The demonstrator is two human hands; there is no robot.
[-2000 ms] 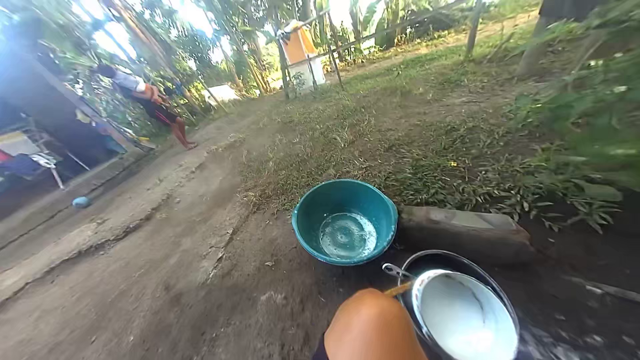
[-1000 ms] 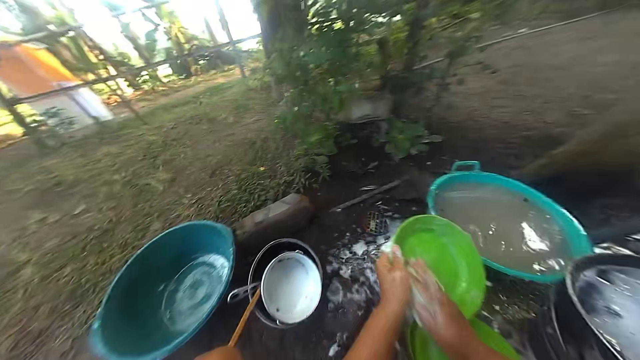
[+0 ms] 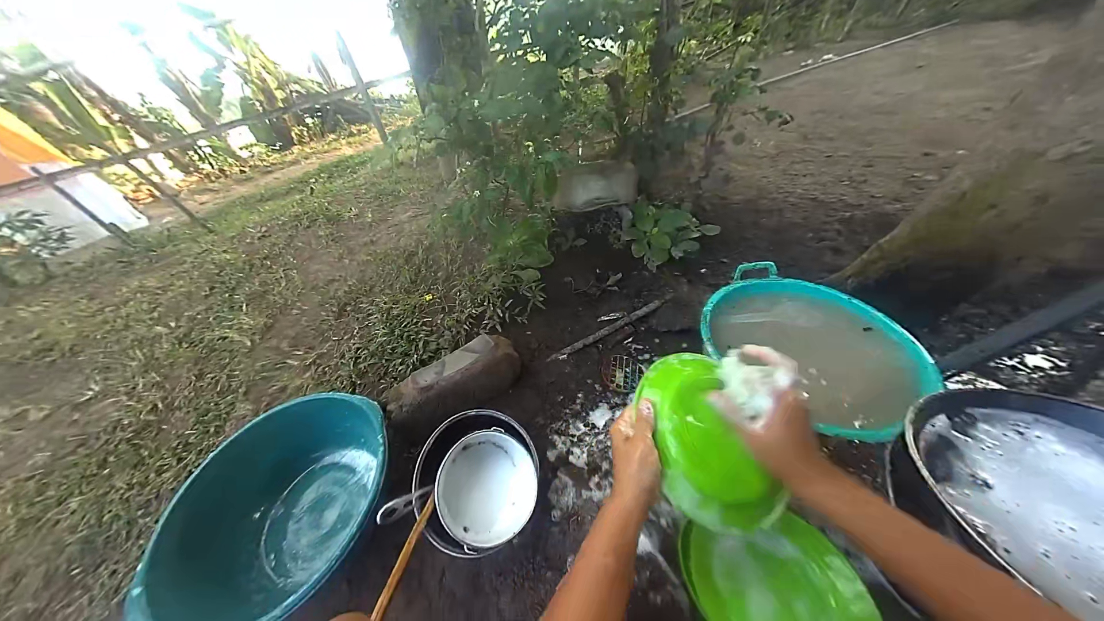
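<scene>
My left hand (image 3: 636, 453) grips the left rim of a bright green plastic bowl (image 3: 703, 431), which is tilted with its side toward my right hand. In my right hand (image 3: 776, 431) is a pale, sudsy scrubber (image 3: 752, 385), pressed near the bowl's right side; that hand is slightly blurred. Just below lies a second green plastic dish (image 3: 776, 573), wet with suds. Behind my right hand stands a turquoise basin (image 3: 930, 371) of cloudy water. A large dark pot (image 3: 918, 431) of soapy water is at the right.
To the left are a teal tub (image 3: 198, 483) and a white pot (image 3: 487, 487) within a dark-rimmed pan, beside a wooden handle (image 3: 404, 561). A stone block (image 3: 457, 375) and a stick (image 3: 608, 331) lie beyond. Shrubs and a fence stand farther back.
The view has swung right since the oldest frame. Both hands were at the green bowl a second ago; now the bowl is tilted differently and my right hand is raised at its right side.
</scene>
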